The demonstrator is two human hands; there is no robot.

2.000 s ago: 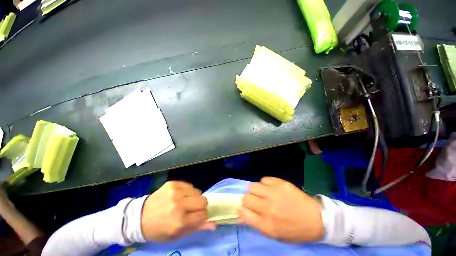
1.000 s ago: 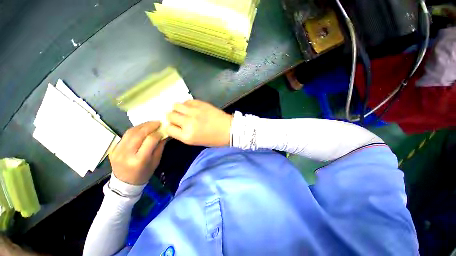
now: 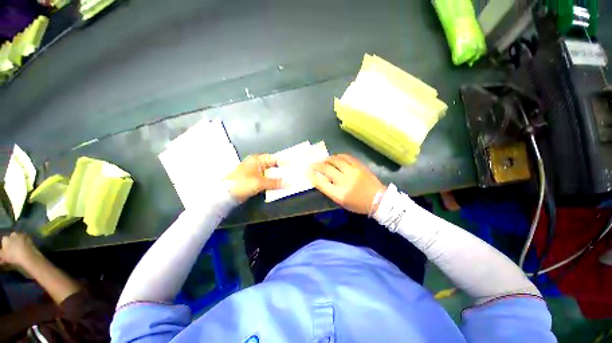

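A white sheet with a thin yellow edge lies at the bench's front, between my two hands. My left hand holds its left end. My right hand holds its right end, fingers on top. The unworked stack, flat and white, lies left of it, partly behind my left hand and sleeve. The worked stack, a thick fanned block with a white middle and yellow-green edges, sits to the right, apart from my hands.
A neighbour's yellow-green bundles lie at the left, with another person's hand below them. A bright-green roll lies at the back right. A black machine with a brass-coloured plate and pale cable stands at the right.
Two seconds ago both fists gripped a piece by my chest; a second ago my hands were on a sheet at the bench. Now they hold a sheet flat there. The view has shifted.
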